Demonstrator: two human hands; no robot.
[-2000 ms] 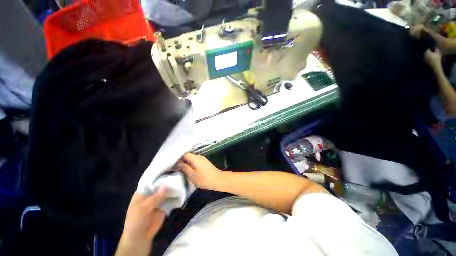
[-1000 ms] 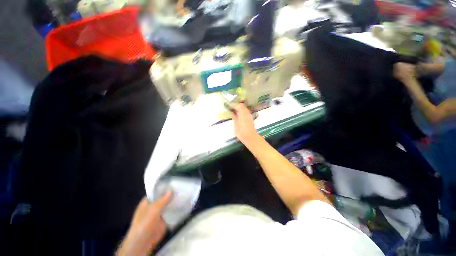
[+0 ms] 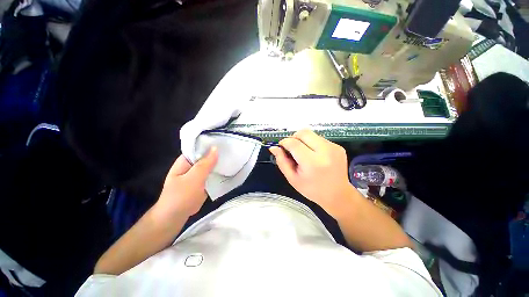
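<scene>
A light grey-white cloth panel runs down from under the needle area of the sewing machine to my hands, with a dark strip along its folded edge. My left hand holds the panel with the thumb on top. My right hand is closed at the panel's right corner on a small dark, thin thing, perhaps thread snips; my fingers mostly hide it. Black cloth lies to the left. Black-handled scissors lie on the machine bed.
A white roll and a green tray are right of the scissors. The table edge has a green ruler strip. A blue bin with a bottle is below right. More black cloth hangs at the right.
My right hand has come back from the machine bed beside the scissors to the panel's corner. My left hand still holds the panel. The view has shifted down and leftward objects moved right.
</scene>
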